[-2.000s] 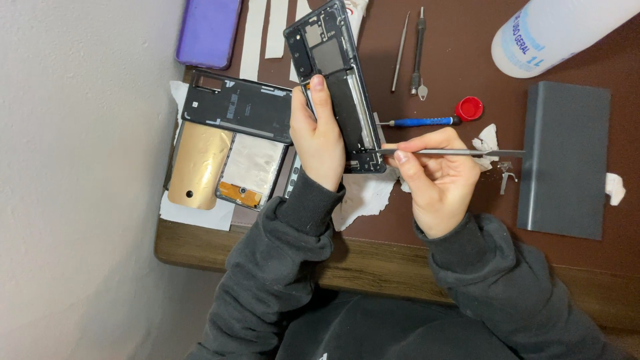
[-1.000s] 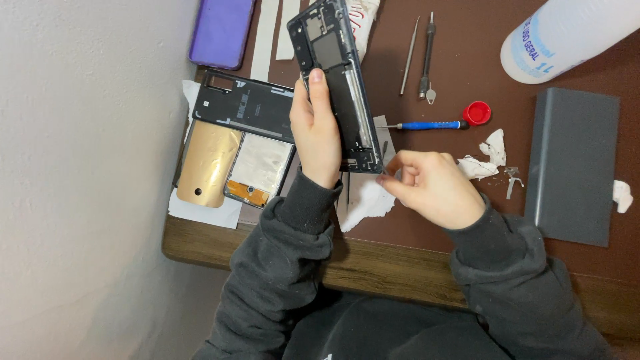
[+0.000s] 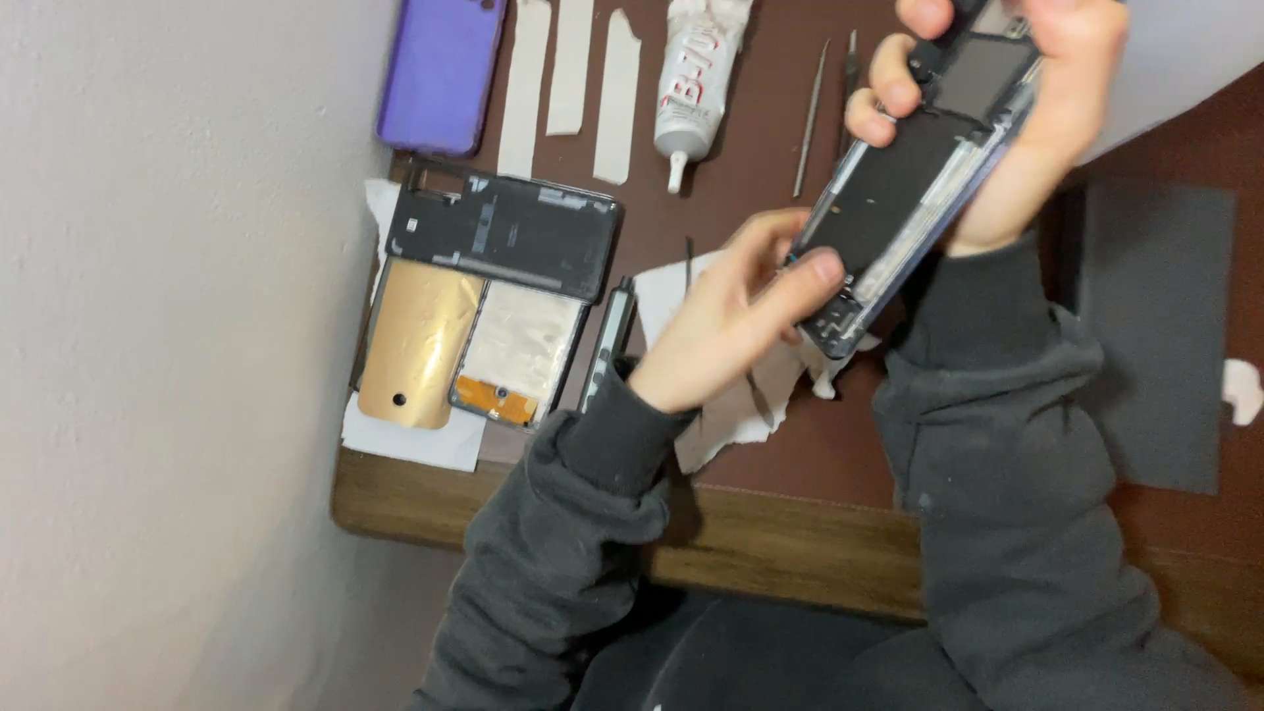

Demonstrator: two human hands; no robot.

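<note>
A smartphone frame with its inner parts exposed (image 3: 874,207) is held tilted above the table between both hands. My left hand (image 3: 736,306) grips its lower end, thumb on the inner face. Around its upper end close the fingers of my right hand (image 3: 1047,128), partly cut off by the top edge of the view. Left of the hands lie a black phone back cover (image 3: 509,232), a gold-coloured panel (image 3: 417,341) and a phone part with a silver sheet and an orange flex section (image 3: 523,341). Beneath my left hand, thin dark tools rest on torn white paper (image 3: 711,444).
A purple phone case (image 3: 439,74), white strips (image 3: 570,69) and a glue tube (image 3: 696,74) lie toward the back. A thin metal pick (image 3: 812,118) is beside another tool. On the right are a dark grey box-like object (image 3: 1155,336) and a partly hidden white bottle (image 3: 1175,59).
My right hand has moved up from the phone frame's lower end to its upper end. My left hand now holds the lower end. The frame leans to the right at the top.
</note>
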